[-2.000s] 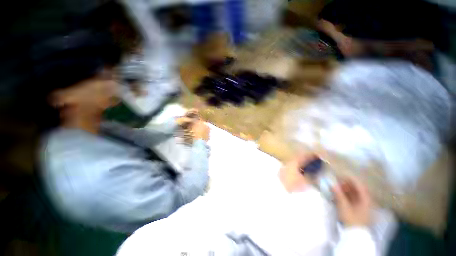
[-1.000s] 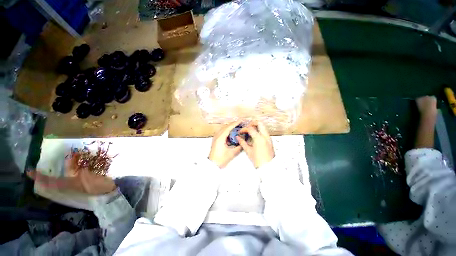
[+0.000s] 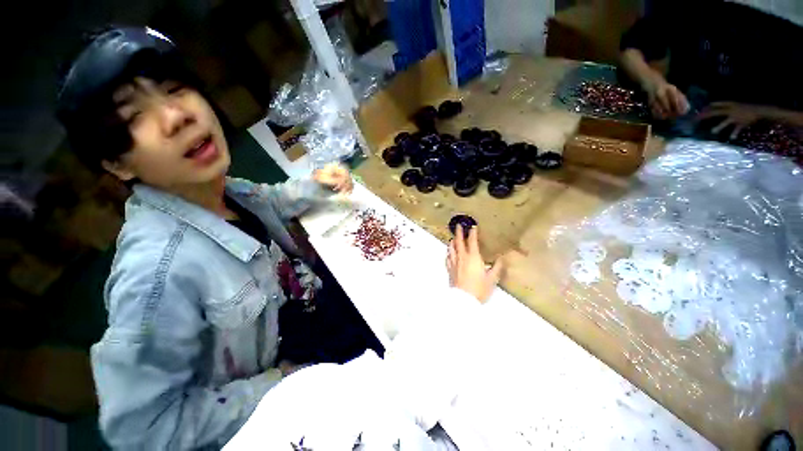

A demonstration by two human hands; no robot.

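Note:
My left hand is stretched out over the edge of the tan board, fingers extended and thumb apart. Its fingertips are at the near edge of a single black round housing; whether they touch it is hard to tell. A loose pile of black housings lies beyond on the board. White discs show inside a large clear plastic bag at the right. My right hand is out of the picture. A black round piece is cut off at the lower right corner.
A person in a light denim jacket sits at the left, beside a heap of small reddish pieces on the white surface. A small open cardboard box stands behind the housings. Another person's hands work at the far right.
The view has swung left. My hands were together on a dark round unit; now my left hand is apart from it, reaching to the lone housing, and my right hand has left the picture.

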